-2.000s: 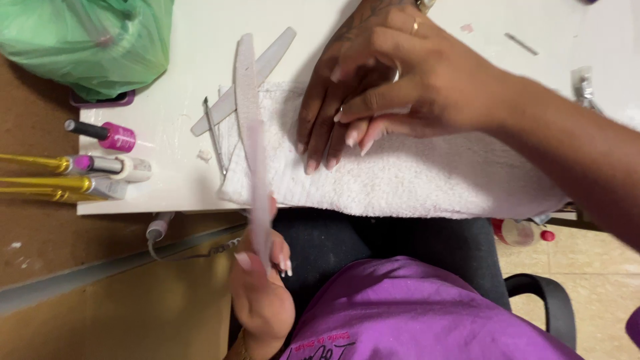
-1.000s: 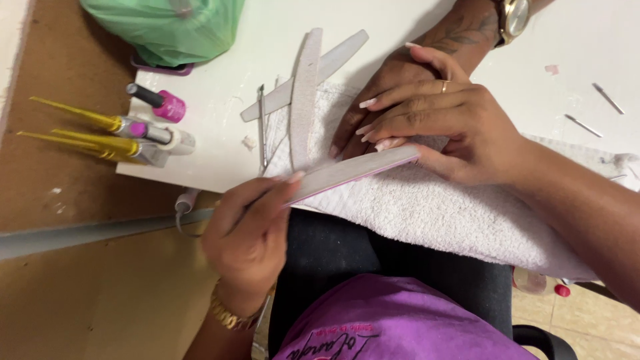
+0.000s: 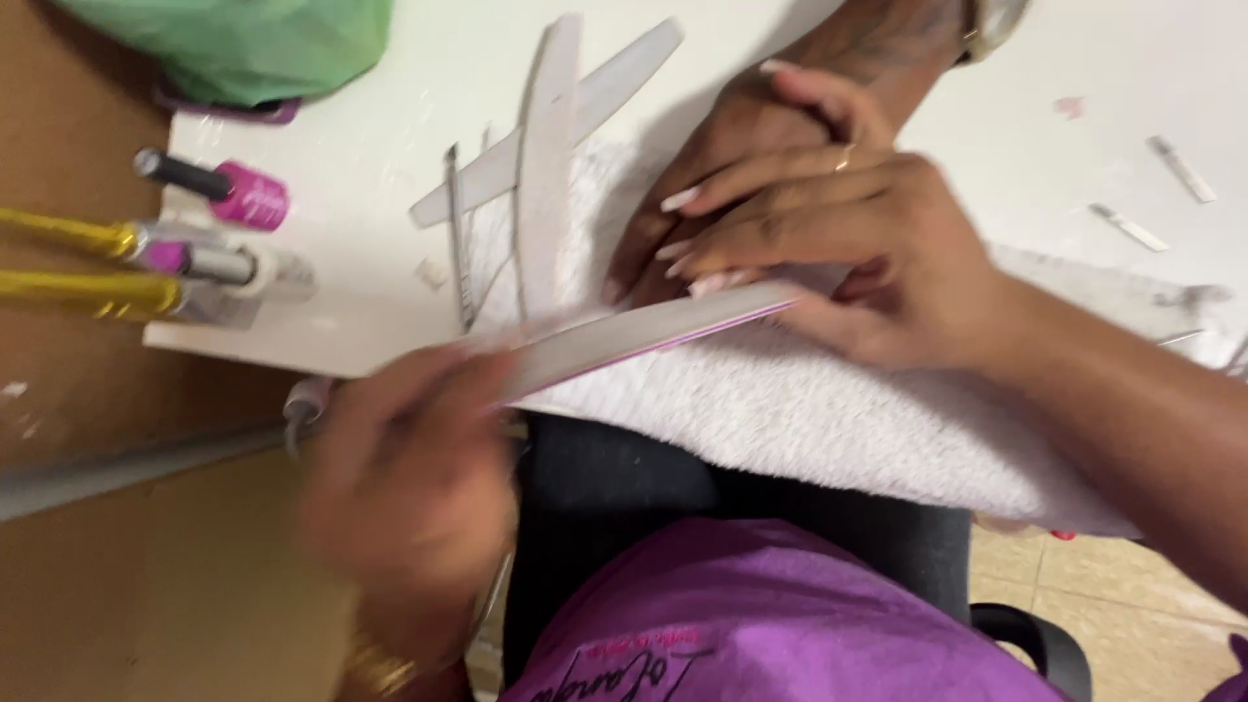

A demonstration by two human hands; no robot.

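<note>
My left hand [image 3: 414, 478], blurred, grips one end of a nail file [image 3: 643, 336] with a white face and a pink edge. The file's far end reaches under the fingers and beside the thumb of my right hand [image 3: 877, 244]. My right hand lies over another person's hand [image 3: 717, 146], holding its fingers; their tips are partly hidden behind my fingers and the file. That person's hand rests on a white towel [image 3: 809, 409]. Two more nail files, a pale one [image 3: 551, 166] and a greyer one [image 3: 634, 78], lie crossed beside the towel, near a slim metal tool [image 3: 458, 239].
At the left stand a pink nail polish bottle [image 3: 252, 195], another small bottle [image 3: 278, 273] and brushes with gold handles [image 3: 88, 291]. A green plastic bag [image 3: 263, 44] is at the upper left. Two small metal bits [image 3: 1182, 168] lie on the white table [image 3: 1072, 49] at right.
My left hand has risen from below the table edge and brought the file across to the other person's fingers. My right hand stays over that person's hand.
</note>
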